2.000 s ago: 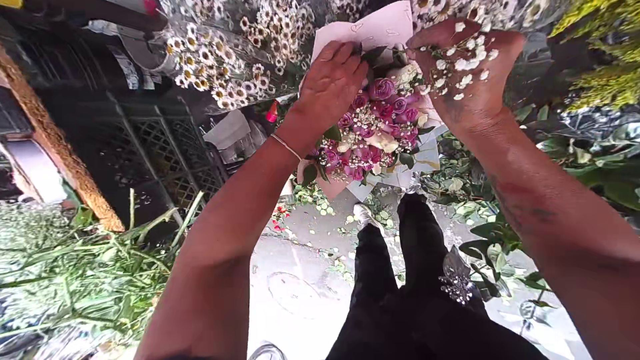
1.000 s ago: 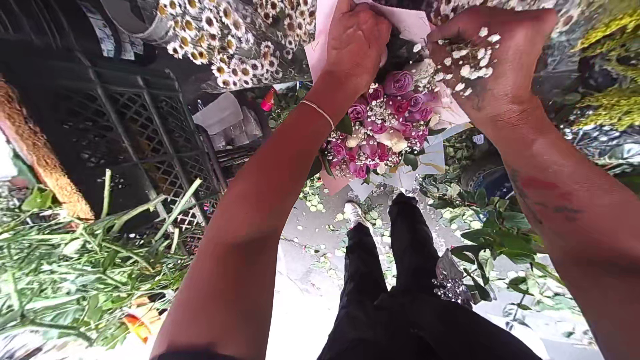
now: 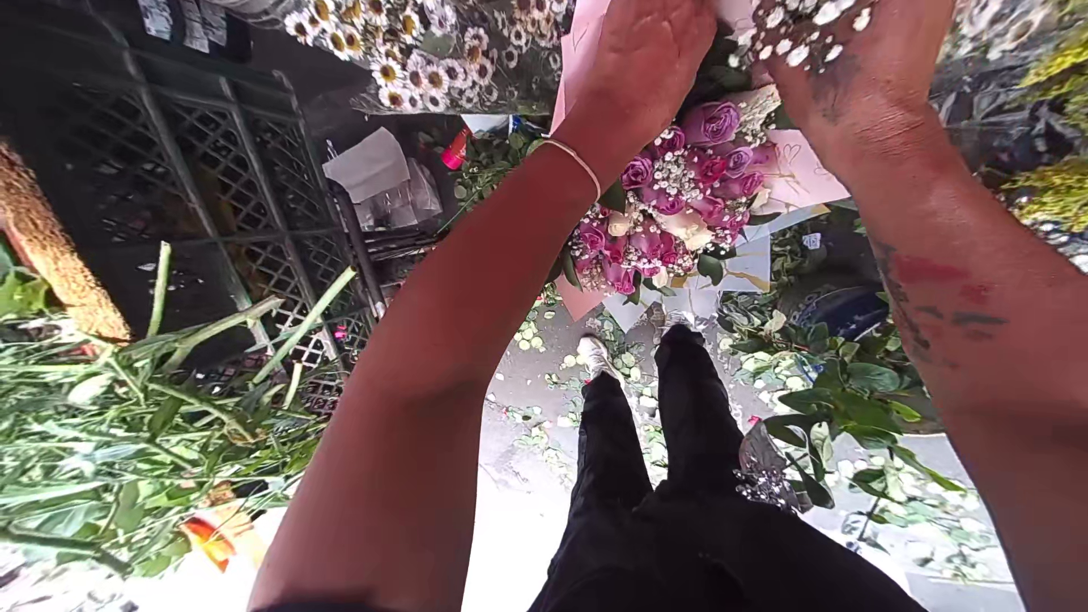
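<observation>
A bouquet of purple and pink roses [image 3: 671, 204] with cream roses and baby's breath lies below and between my hands, with pink wrapping paper [image 3: 799, 170] around it. My left hand [image 3: 654, 51] is at the top of the bouquet, over the paper's left side; its fingertips are cut off or hidden. At the upper right, my right hand [image 3: 875, 76] is beside a sprig of white baby's breath [image 3: 812, 30], which shows in front of it. Whether its fingers grip the sprig is not clear, as they run out of the frame.
Wrapped daisies [image 3: 433, 68] stand at the upper left, above a dark plastic crate [image 3: 229, 170]. Cut green stems [image 3: 153, 408] fill the lower left. Leafy branches [image 3: 858, 399] are at the right, yellow flowers [image 3: 1054, 187] at the right edge. Petals and leaves litter the ground [image 3: 544, 408].
My hands and the bouquet have shifted upward in the view, so that the fingers now run out at the top edge. The view itself has moved somewhat.
</observation>
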